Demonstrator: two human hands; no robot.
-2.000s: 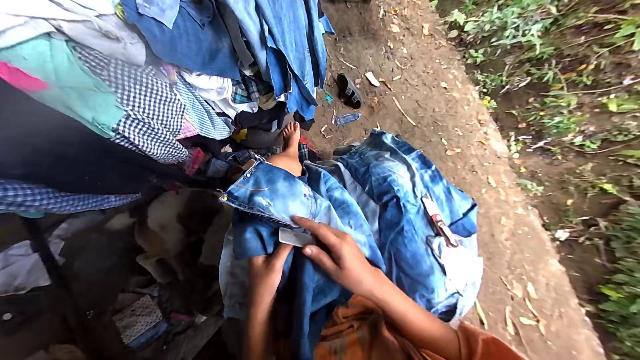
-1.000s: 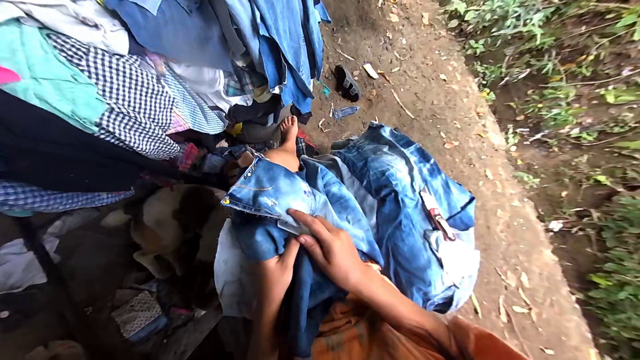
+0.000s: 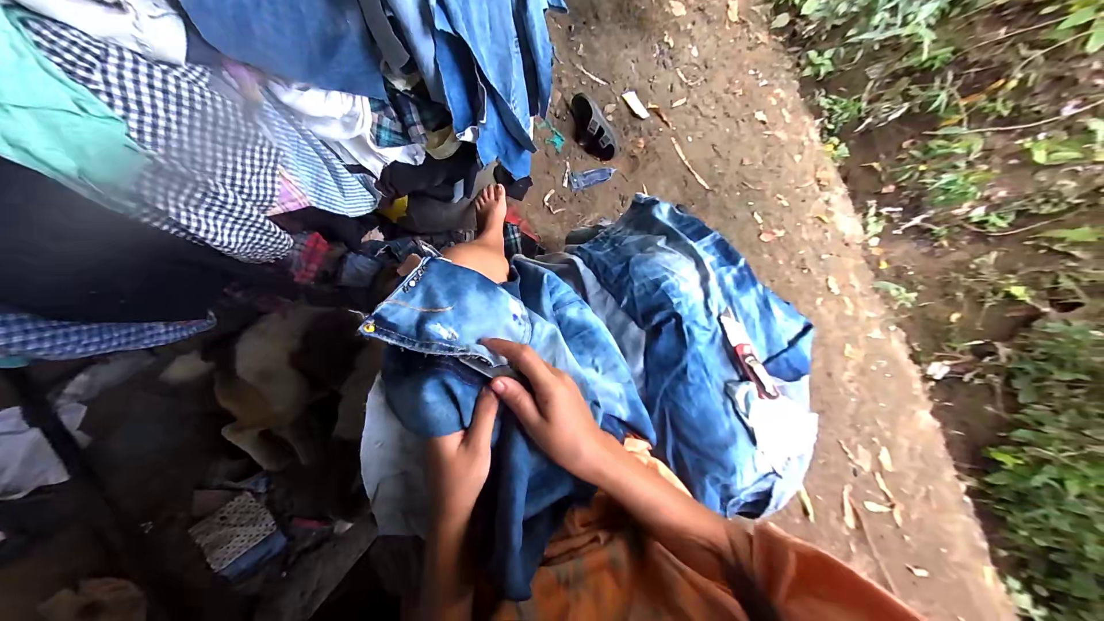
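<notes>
A faded blue denim garment with a frayed edge and metal studs lies across my lap. My left hand grips its cloth from below, thumb pointing up, fingers mostly hidden by the denim. Above and to the right, my right hand pinches a small flat grey piece at the frayed edge, its thumb near my left thumb. What the grey piece is cannot be told. More blue denim is heaped to the right, and on it rests a red and white object with a metallic part.
Denim, checked cloth and green cloth hang or lie at upper left. A dark sandal lies on the dirt ground. A tan and white animal lies in shade at left. Plants border the ground at right.
Two seconds ago the pale flat piece showed more fully between my hands; now the denim edge and my right fingers cover most of it. My left hand still holds the denim.
</notes>
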